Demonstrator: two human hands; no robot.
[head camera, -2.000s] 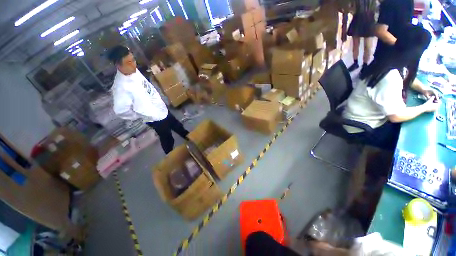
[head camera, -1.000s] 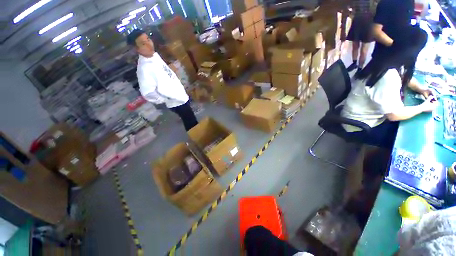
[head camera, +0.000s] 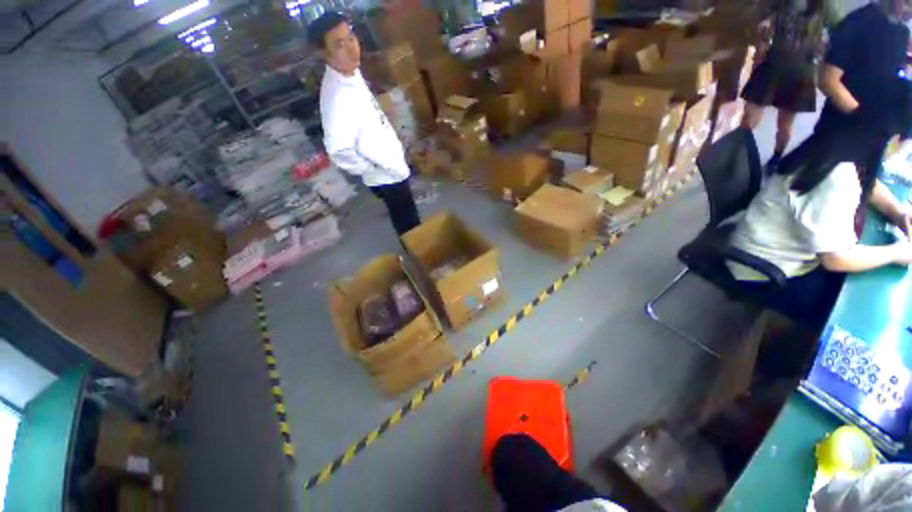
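Observation:
Neither of my hands is in view. A whitish sleeve (head camera: 868, 490) shows at the bottom right corner, cut off by the frame edge, and its hand cannot be seen. Just above it a yellow tape roll (head camera: 845, 452) lies on the green bench mat (head camera: 775, 470). Beyond the tape is a blue-white parts tray (head camera: 858, 372) with rows of small round dark pieces. My dark-clothed knee (head camera: 530, 478) is over an orange-red stool (head camera: 527, 408).
Two open cartons (head camera: 400, 365) stand by yellow-black floor tape (head camera: 520, 318). A person in white (head camera: 360, 130) stands behind them. A seated person (head camera: 800, 220) works at the bench from a black chair (head camera: 728, 175). A clear plastic bag (head camera: 645, 455) lies under the bench.
The view has turned left, so the bench sits farther right. The standing person has moved nearer the open cartons. My sleeve has shifted to the right corner and shows less than one second ago.

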